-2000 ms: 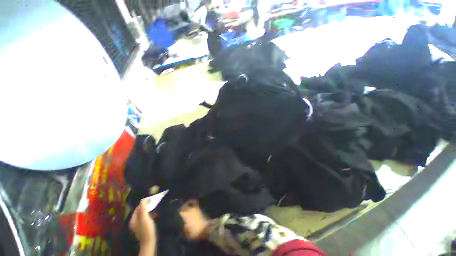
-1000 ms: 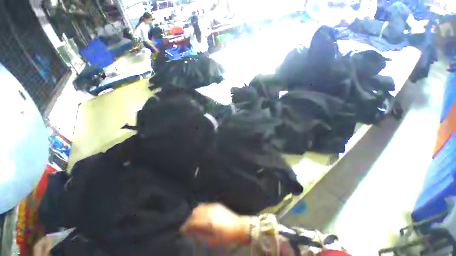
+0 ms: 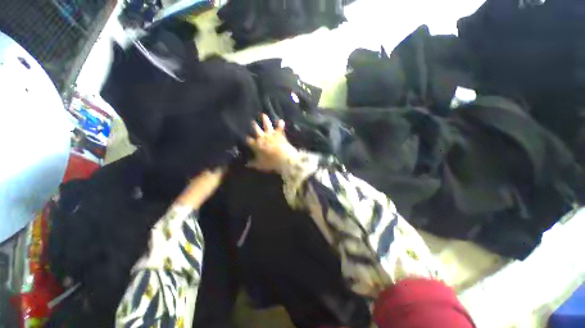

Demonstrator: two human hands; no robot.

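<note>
A black garment bundle [image 3: 192, 109] lies heaped on the pale table just ahead of my hands. My right hand [image 3: 272, 148] rests on its right side with the fingers spread. My left hand [image 3: 204, 186] is at the bundle's lower edge; its fingertips are blurred against the black cloth, so its grip cannot be told. More black garments [image 3: 276, 250] lie under my forearms, with a thin white strip [image 3: 244, 231] on them. Another dark heap [image 3: 96, 224] is at the left.
Dark green-black garments [image 3: 442, 160] with a small white label [image 3: 463, 97] spread over the right. Another dark bundle [image 3: 282, 19] lies at the back. A large round white object [image 3: 29, 134] and red printed sacks [image 3: 42, 256] are at the left. A blue edge [image 3: 569, 312] shows bottom right.
Both hands have moved forward onto the farther bundle, which now lies differently, farther left. The white label seen in my left hand two seconds ago no longer shows there. The view has tilted down.
</note>
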